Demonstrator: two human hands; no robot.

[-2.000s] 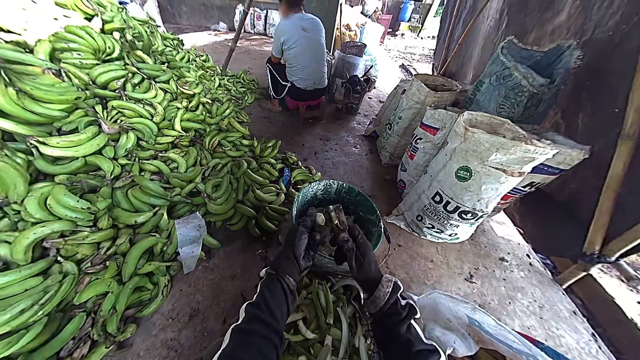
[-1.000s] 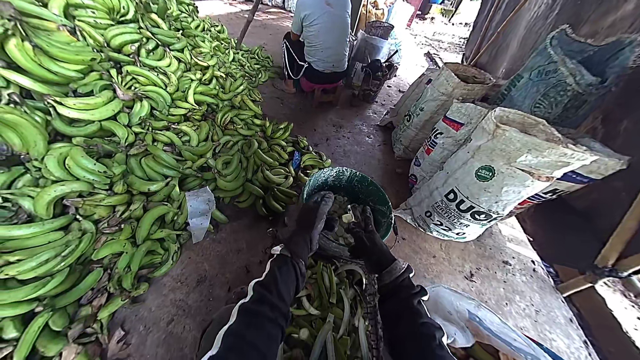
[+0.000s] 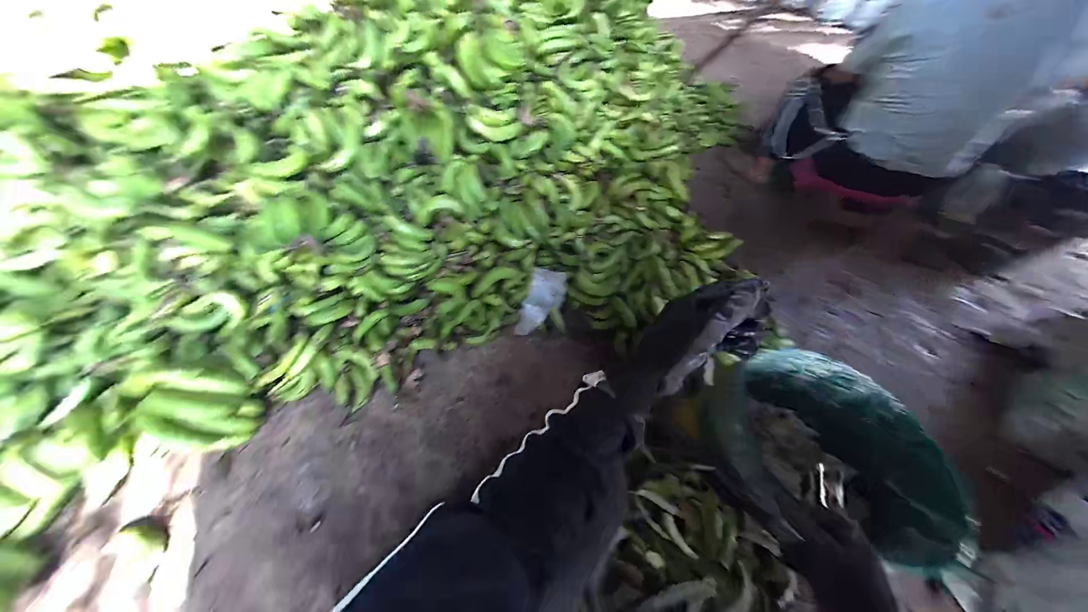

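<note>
My left hand (image 3: 710, 323), in a dark glove, reaches out between the pile of green plantains (image 3: 408, 195) and a green tub (image 3: 884, 450). Its fingers are blurred, and what they hold cannot be told. Lower right, my right hand (image 3: 765, 493), also gloved and strongly blurred, is at the near left side of the tub; its fingers are not clear. Pale pieces lie inside the tub. Below and between my arms are green and pale peels (image 3: 688, 544) in a heap.
A person (image 3: 926, 93) in a light shirt sits low on a pink seat at the upper right. A pale scrap (image 3: 542, 299) lies at the pile's edge. Brown floor (image 3: 340, 501) shows between the plantains and my left sleeve.
The view has swung left toward the plantain pile. My left hand has left the tub and extends toward the pile's edge; earlier both hands were together over the tub.
</note>
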